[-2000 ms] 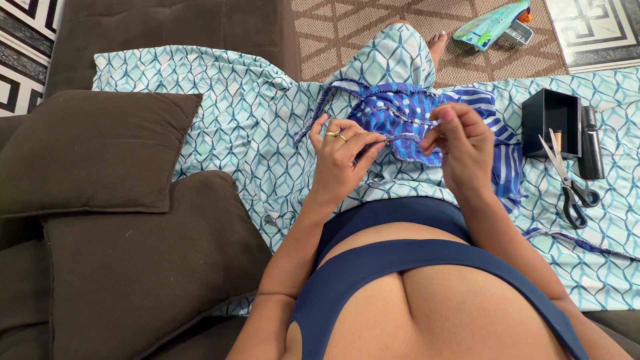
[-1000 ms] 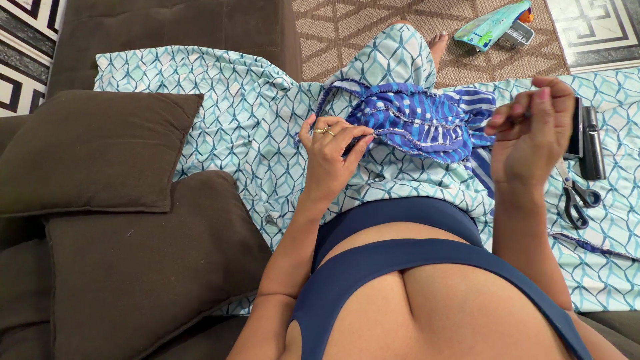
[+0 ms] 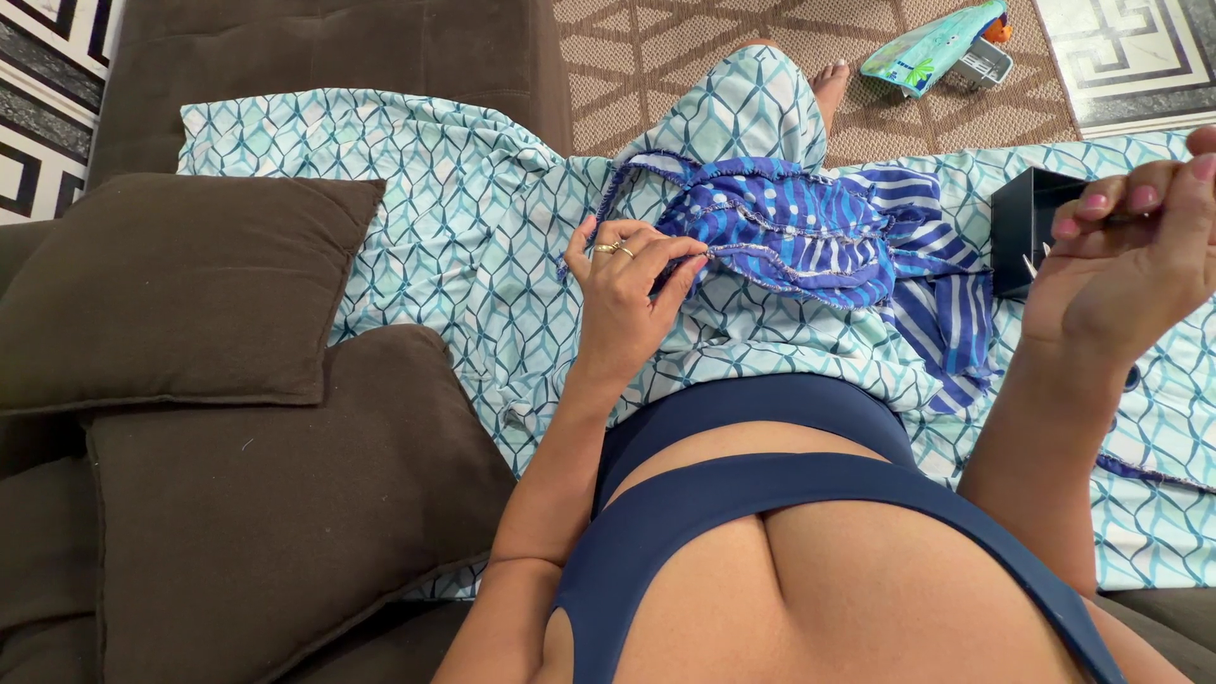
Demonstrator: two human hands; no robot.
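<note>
My left hand point(image 3: 632, 285), with rings on a finger, pinches the seamed edge of a blue-and-white patterned fabric piece point(image 3: 788, 214) on my lap. The fabric has dots and stripes, with rough stitched seams showing. My right hand point(image 3: 1116, 237) is raised at the right, away from the fabric, its fingers curled and the fingertips close together. Whether it holds a needle or thread is too small to tell. Behind it stands a dark open box point(image 3: 1021, 223). Pointed tips beside the box show, and the rest of that tool is mostly hidden by my right hand.
A patterned sheet point(image 3: 456, 190) covers my legs and the sofa. Two brown cushions point(image 3: 190, 285) lie at the left. A dark blue fabric strip point(image 3: 1154, 473) lies at the right. On the woven rug point(image 3: 636, 85) are a colourful bag point(image 3: 926, 47) and a grey plastic item point(image 3: 983, 65).
My right hand has moved from beside the fabric out to the right and up, and now hides most of the scissors seen earlier. My left hand stays at the fabric edge.
</note>
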